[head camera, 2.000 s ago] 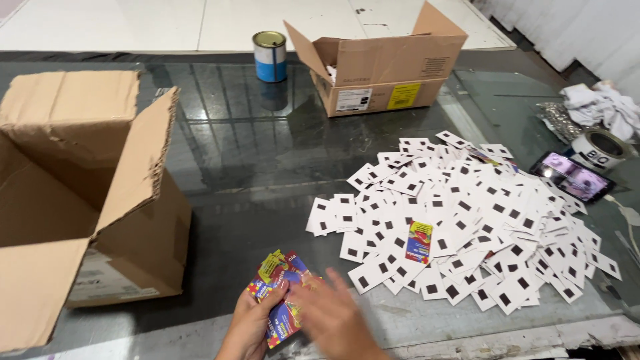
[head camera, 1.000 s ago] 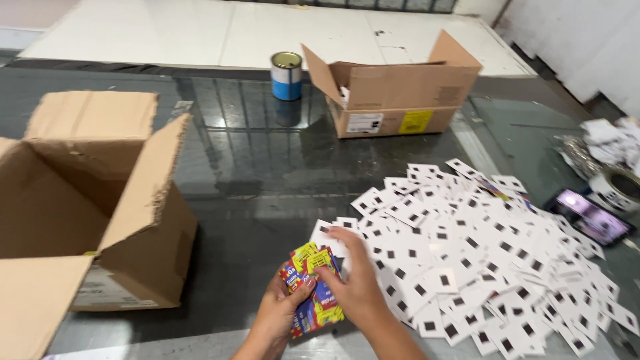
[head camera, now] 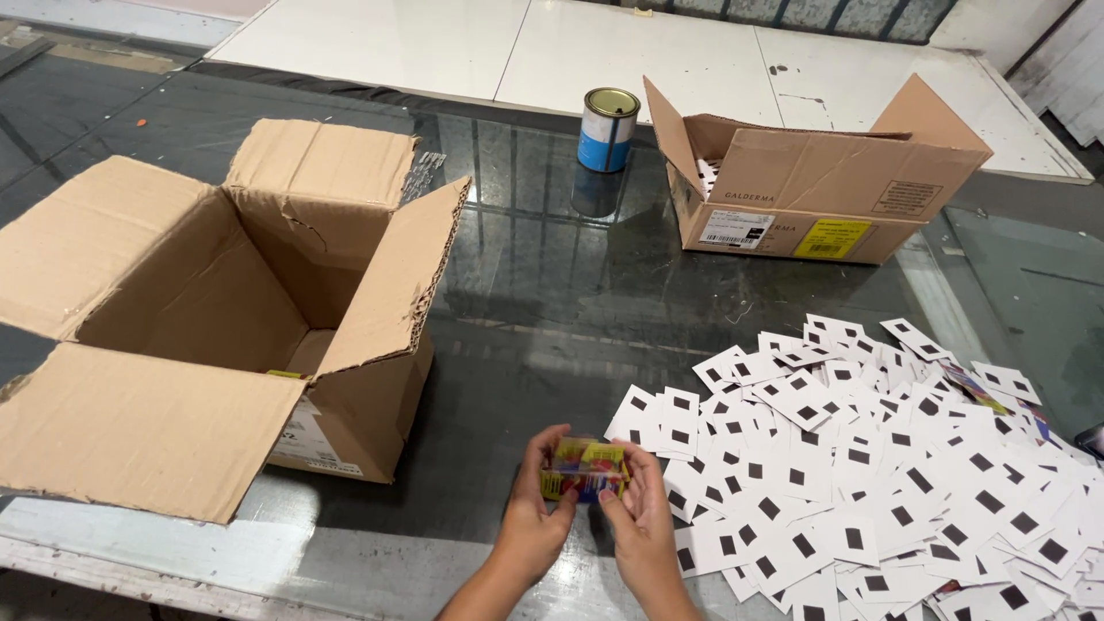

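A small stack of colourful printed cards (head camera: 585, 473), yellow, red and blue, is held upright between both hands above the table. My left hand (head camera: 536, 509) grips its left edge, and my right hand (head camera: 642, 517) grips its right edge, thumbs on the near face. The stack is slightly blurred. Just right of my right hand spreads a large loose pile of white cards with black squares (head camera: 802, 474). A few colourful faces show among them at the pile's right side.
An open, deep cardboard box (head camera: 371, 431) stands at left, something yellow inside. At the back are a blue-and-white metal can (head camera: 609, 129) and a smaller open cardboard box (head camera: 802, 190) holding white cards. A dark object (head camera: 1091, 440) shows at the right edge.
The cards were fanned out and overlapping in my hands; now they are gathered into a squarer stack held at both sides. The coloured card seen on top of the pile two seconds ago no longer shows there.
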